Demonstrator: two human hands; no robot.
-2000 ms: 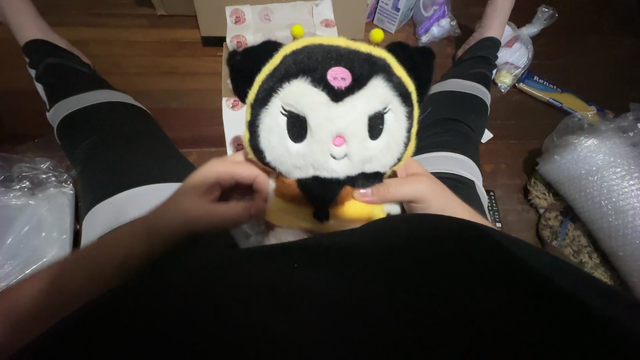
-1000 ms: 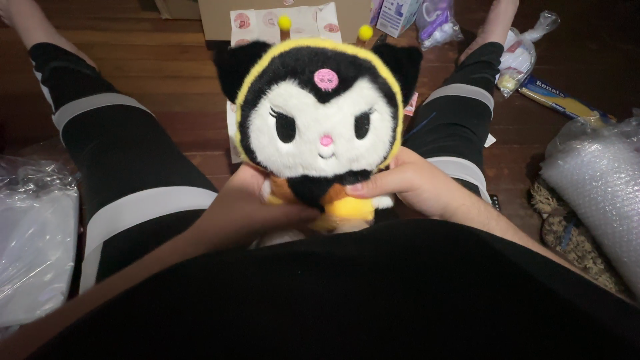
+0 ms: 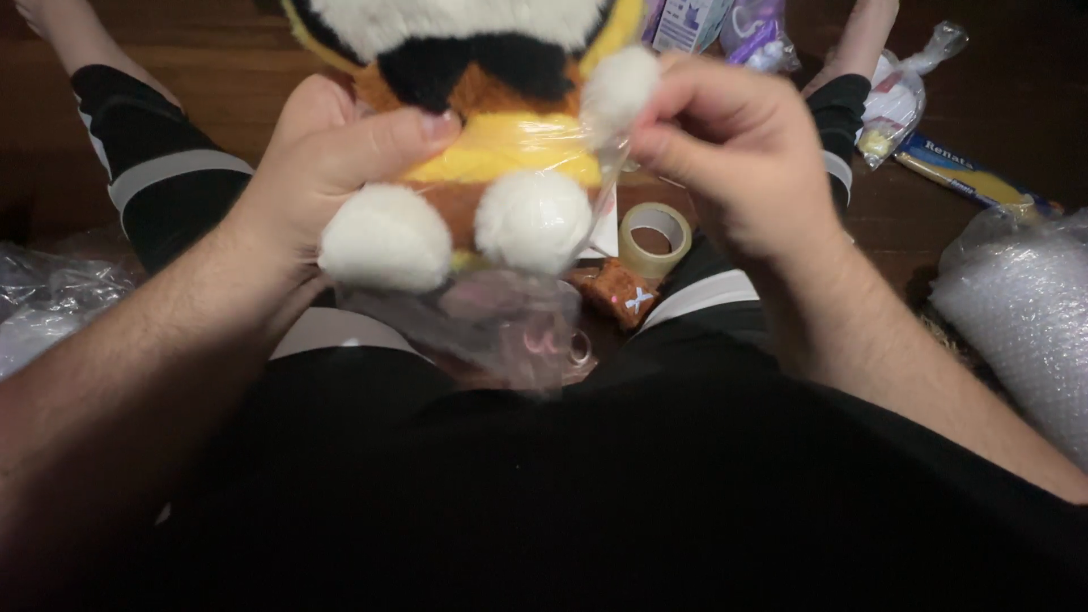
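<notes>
A plush toy with a yellow and brown body, black collar and white paws is held up before me, its head cut off by the top edge. Clear plastic film covers part of its lower body and hangs below the feet. My left hand grips the toy's side, thumb across its front. The fingers of my right hand pinch the film beside the toy's raised white paw; whether they also hold the paw is unclear.
On the wooden floor between my legs lie a roll of clear tape and a small brown plush piece. Bubble wrap is at the right, near a yellow and blue packet and a bagged item. Clear plastic lies at left.
The toy has come up, so its feet now show and its face is mostly out of view. My right hand has moved from the toy's front to the film by its paw.
</notes>
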